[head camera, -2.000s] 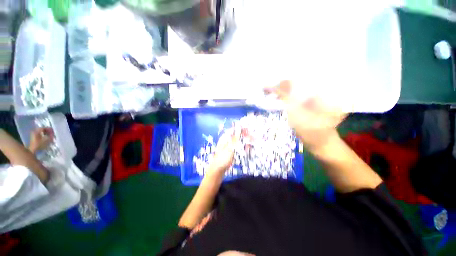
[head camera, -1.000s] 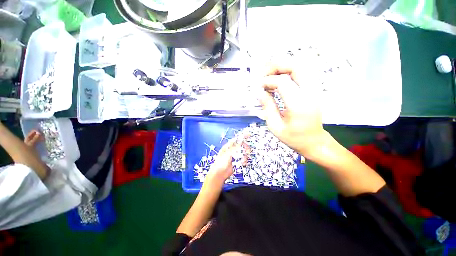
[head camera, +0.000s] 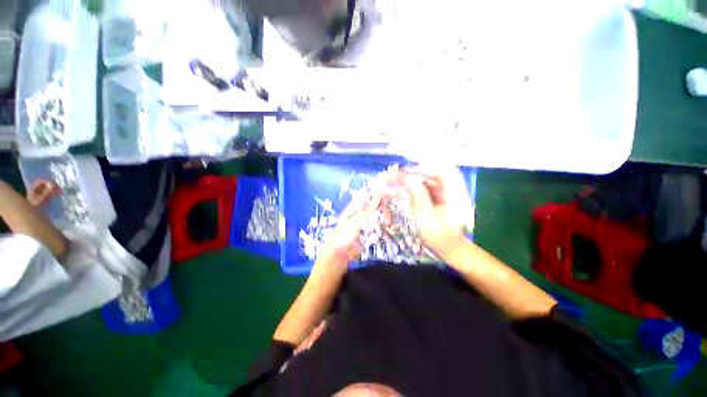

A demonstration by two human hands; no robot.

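The blue parts bin (head camera: 293,260) lies at my lap, heaped with small white and silvery stemmed parts (head camera: 387,240). My left hand (head camera: 353,233) is in the bin on the heap, fingers curled. My right hand (head camera: 434,205) is over the right part of the bin, fingers bent towards the left hand. Both hands are blurred, and I cannot tell whether either holds a part. The white parts tray (head camera: 597,155) lies on the bench above the bin, with tiny dark specks in it. The assembly fixture (head camera: 291,115) stands left of the tray.
A steel bowl feeder, cut off and blurred, is above the fixture. Translucent boxes (head camera: 124,116) and a long translucent bin (head camera: 81,101) are at left. A neighbouring worker's arm (head camera: 31,225) is at far left. Red stools (head camera: 182,225) and a smaller blue bin (head camera: 242,225) flank the parts bin.
My right hand has moved from over the white tray down to the blue bin, beside my left hand. My left hand has stayed in the bin. The view has shifted slightly.
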